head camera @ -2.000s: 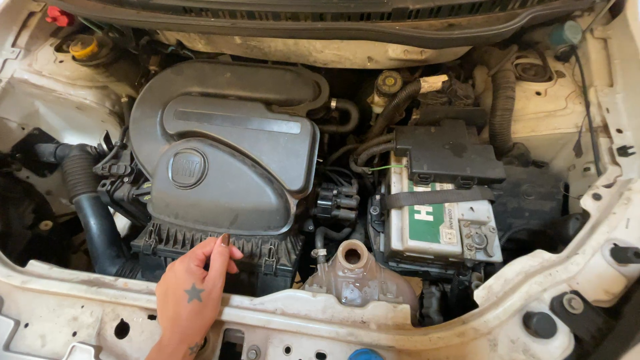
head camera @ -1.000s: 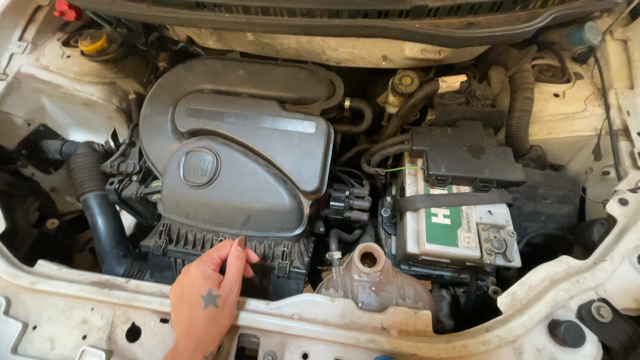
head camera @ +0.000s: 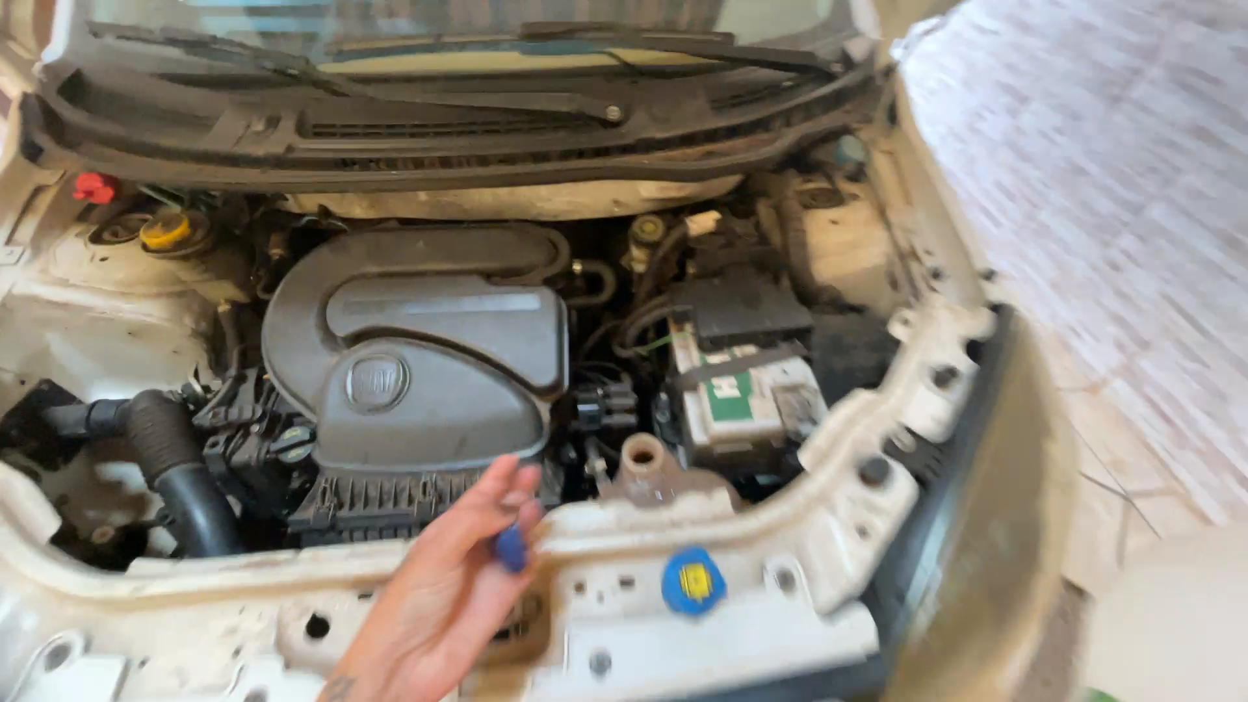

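Observation:
My left hand [head camera: 453, 575] reaches up from the bottom edge, over the white front crossmember. Its fingers are curled around a small blue object [head camera: 509, 548], partly hidden and blurred. The fingertips are in front of the lower edge of the black plastic engine cover [head camera: 439, 400], above the ribbed air filter housing [head camera: 375, 502]. To the right of the hand, a blue cap with a yellow centre [head camera: 694, 581] lies on the crossmember. Behind it stands the open neck of a brownish reservoir [head camera: 643, 455]. My right hand is not in view.
A car battery [head camera: 736, 405] with a black strap sits at the right of the engine bay. A black air hose [head camera: 180, 468] curves down at the left, below a yellow cap [head camera: 165, 230]. Wiper arms [head camera: 487, 100] cross the cowl. The headlight [head camera: 985, 507] borders the bay at right.
The view has tilted up and widened. My left hand has turned, and a small blue object now shows in its fingers. The star tattoo seen before is out of sight.

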